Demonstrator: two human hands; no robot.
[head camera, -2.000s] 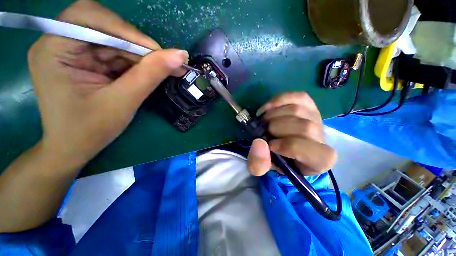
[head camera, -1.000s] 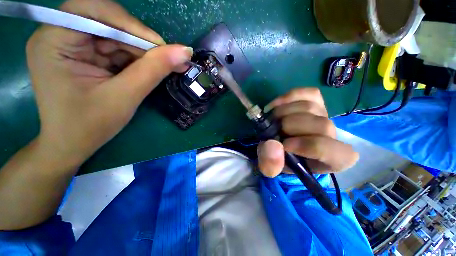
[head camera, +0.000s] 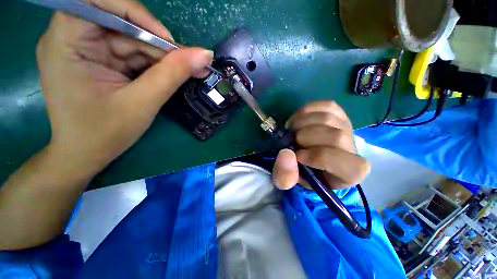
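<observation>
A small dark housing (head camera: 224, 90) with a white patch and a greenish circuit area sits on a black holding fixture (head camera: 202, 128) with a flat dark plate that has a hole. My left hand (head camera: 109, 82) holds silver tweezers (head camera: 143, 36), their point at the housing's upper part, partly hidden by my thumb. My right hand (head camera: 326, 143) grips the black handle of a soldering iron (head camera: 252, 103). Its metal tip reaches the housing's upper right part, close to the tweezers' point; exact contact cannot be told.
A second dark housing (head camera: 369, 79) lies apart on the green mat (head camera: 289, 71). A brown round pot (head camera: 376, 24) stands at the upper right. Beside it are a yellow tray edge (head camera: 419, 74) and black cables (head camera: 393, 103). A blue sleeve (head camera: 441, 136) lies along the bench edge at right.
Since one second ago, the iron and my right hand have moved slightly up and left, with the tip further over the housing. The tweezers have tilted a little and look darker.
</observation>
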